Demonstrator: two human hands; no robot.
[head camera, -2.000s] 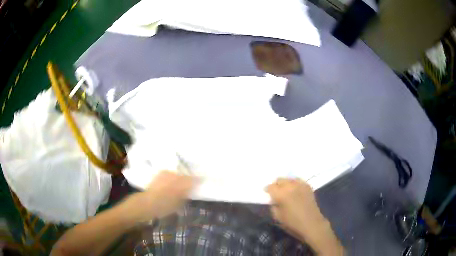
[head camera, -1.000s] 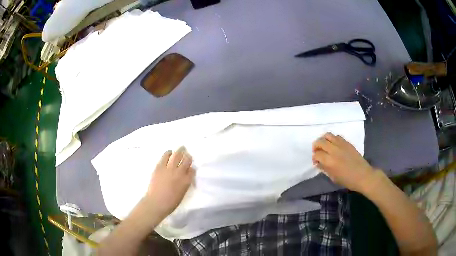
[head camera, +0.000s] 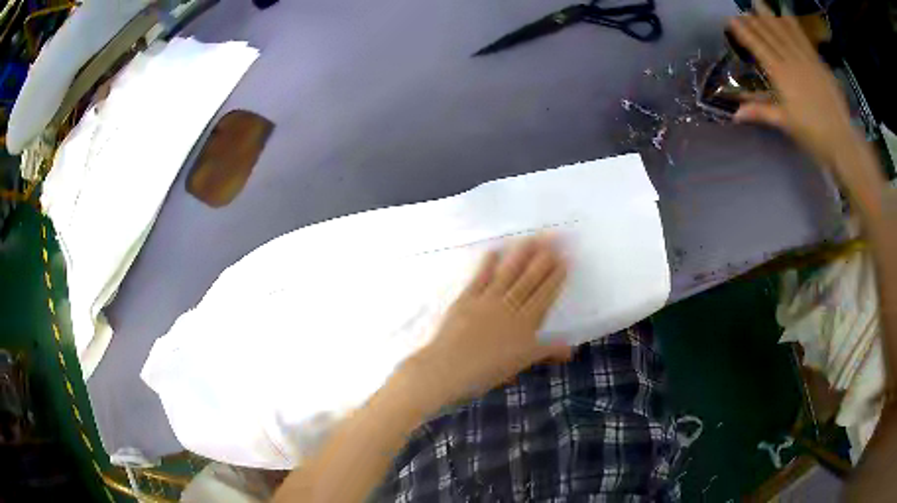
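Note:
A large white panel (head camera: 344, 295) lies flat along the table's near edge, with a thin line showing on its upper right part. My left hand (head camera: 502, 305) lies spread on the panel, right of its middle, blurred, with the fingers apart. My right hand (head camera: 787, 83) is off the cloth at the upper right, over the steam iron, fingers spread. The iron's dark metal plate (head camera: 726, 86) shows beside the hand; its handle is mostly hidden. I cannot tell whether the hand touches the iron.
Black shears (head camera: 570, 20) lie at the top. Thread clippings (head camera: 657, 113) lie left of the iron. A reddish-brown pressing block (head camera: 229, 157) lies beside more white pieces (head camera: 128, 157) at the left. White cloth (head camera: 836, 334) hangs below the right edge. Checked cloth (head camera: 551, 422) covers the lap.
My right hand has left the panel and reached up right to the iron. My left hand has slid right across the panel. The panel now lies smoother, its fold opened out. The view has shifted right.

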